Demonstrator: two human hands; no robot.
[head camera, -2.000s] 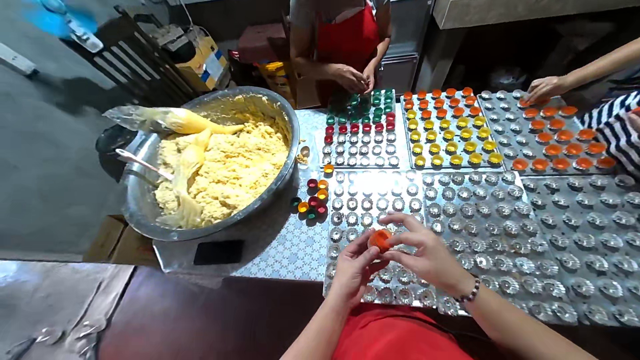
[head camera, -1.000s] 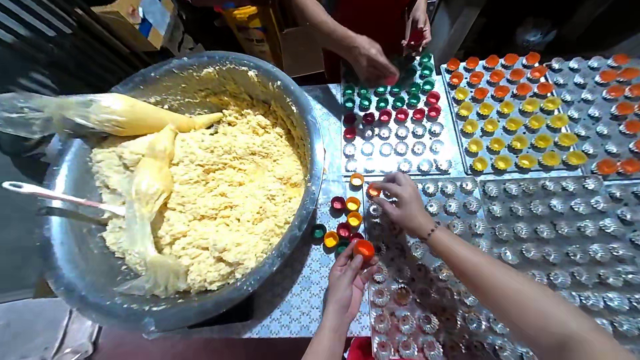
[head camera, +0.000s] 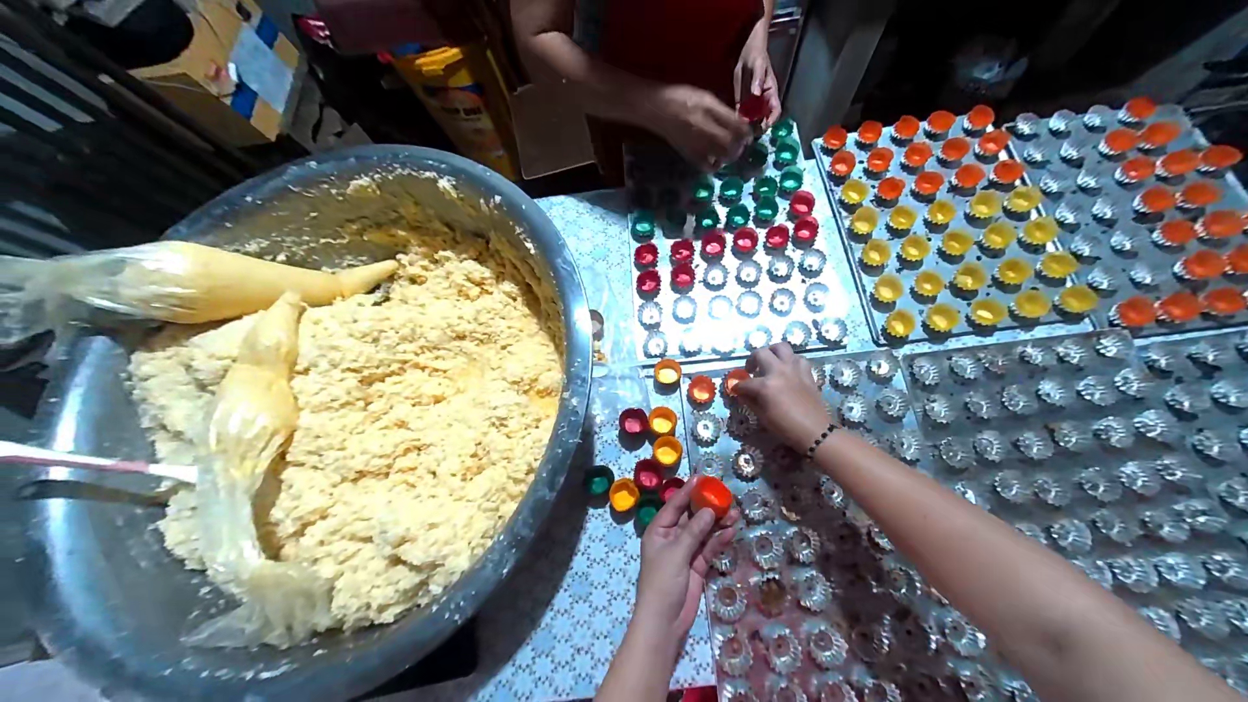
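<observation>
My left hand (head camera: 682, 546) holds a stack of orange paper baking cups (head camera: 711, 496) above the near left edge of a metal tray of small fluted tins (head camera: 827, 647). With its fingers on a single orange cup (head camera: 736, 381), my right hand (head camera: 780, 395) is at a tin in that tray's far row. Just left of it, another orange cup (head camera: 700, 390) sits in the corner tin. Loose stacks of red, yellow and green cups, one a yellow cup (head camera: 667, 449), stand on the patterned tablecloth (head camera: 575, 585) beside the tray.
A large metal basin (head camera: 575, 390) of crumbly yellow dough (head camera: 419, 419) fills the left, with two filled piping bags (head camera: 253, 283) and a utensil handle (head camera: 97, 460). Across the table, a co-worker's hands (head camera: 712, 122) hold red cups over a tray. More trays with yellow cups (head camera: 985, 312) and orange cups lie right.
The view has shifted markedly toward the basin. My right hand has left the stack in my left hand and reached the tray's far row. Since one second ago, it has moved one tin to the right.
</observation>
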